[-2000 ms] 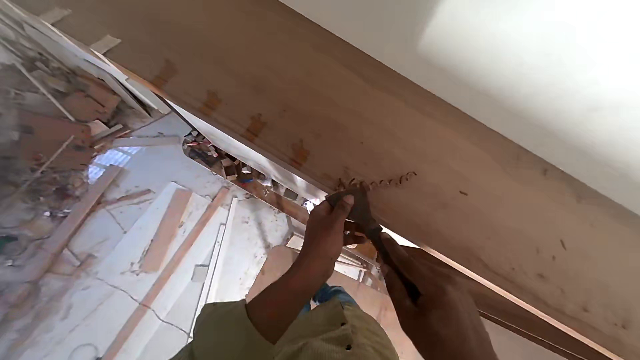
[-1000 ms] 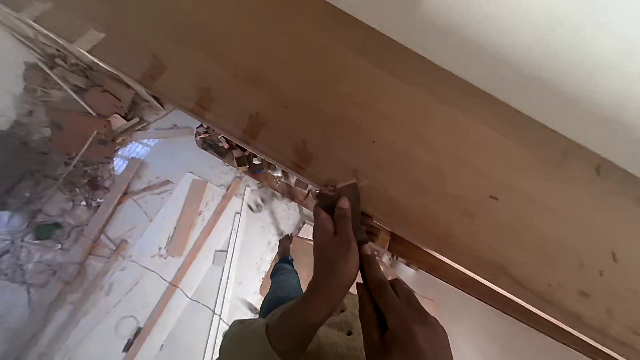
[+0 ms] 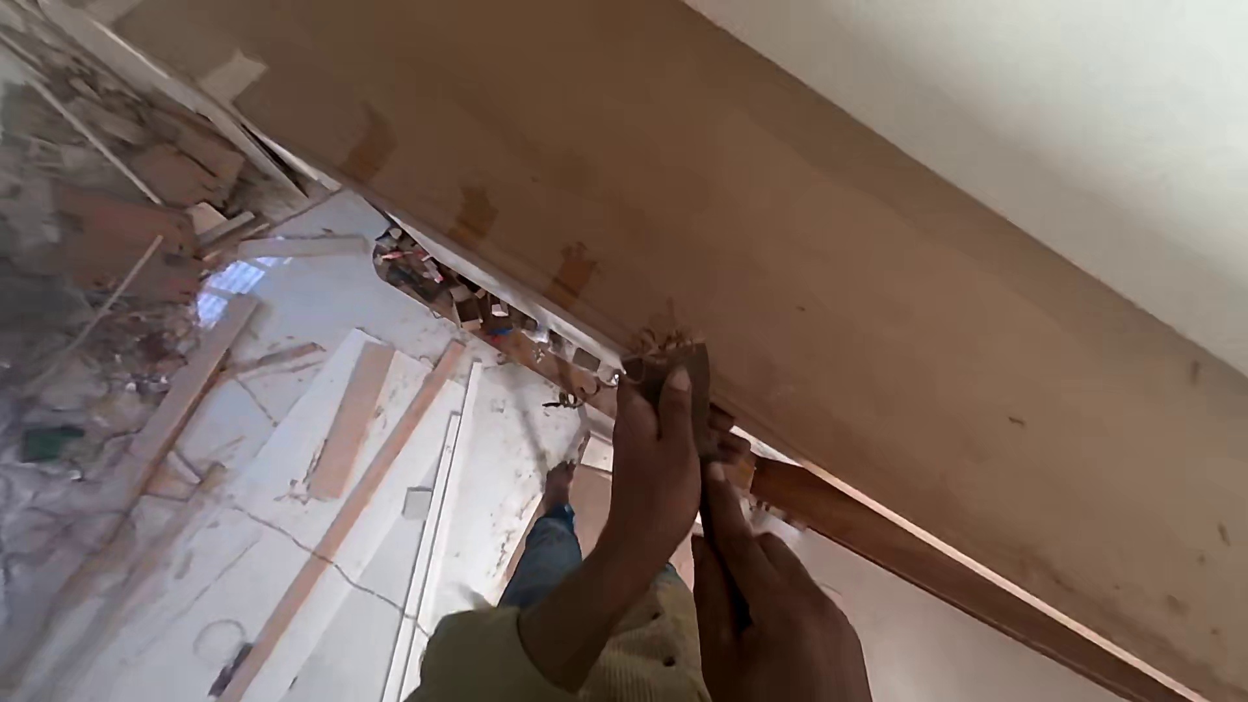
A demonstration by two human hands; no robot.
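Observation:
A dark, long-bodied hand tool [image 3: 703, 405], its exact kind unclear, stands nearly upright in the picture against the lower edge of a broad brown wooden board [image 3: 877, 253]. Around the tool's upper end my left hand [image 3: 658, 463] is closed, with the thumb lying along it. Lower down, my right hand [image 3: 785, 619] grips the tool's shaft, part of which the fingers hide. Thin curled wood shavings [image 3: 665, 341] sit at the tool's tip on the board's edge. Several darker stains [image 3: 575, 271] mark the board's face to the left.
Below lie wooden strips [image 3: 351, 517] and pale panels on a white floor, with a thin cable [image 3: 331, 561] across them. Scrap wood and debris [image 3: 127, 214] are heaped at the left. Small offcuts [image 3: 468, 302] lie beneath the board. A bare foot [image 3: 559, 485] shows below the hands.
The tool was slanted down to the right two seconds ago and now stands more upright, with my right hand closer beneath my left. A long curl of shavings then stretched right across the board; now shavings bunch at the tip.

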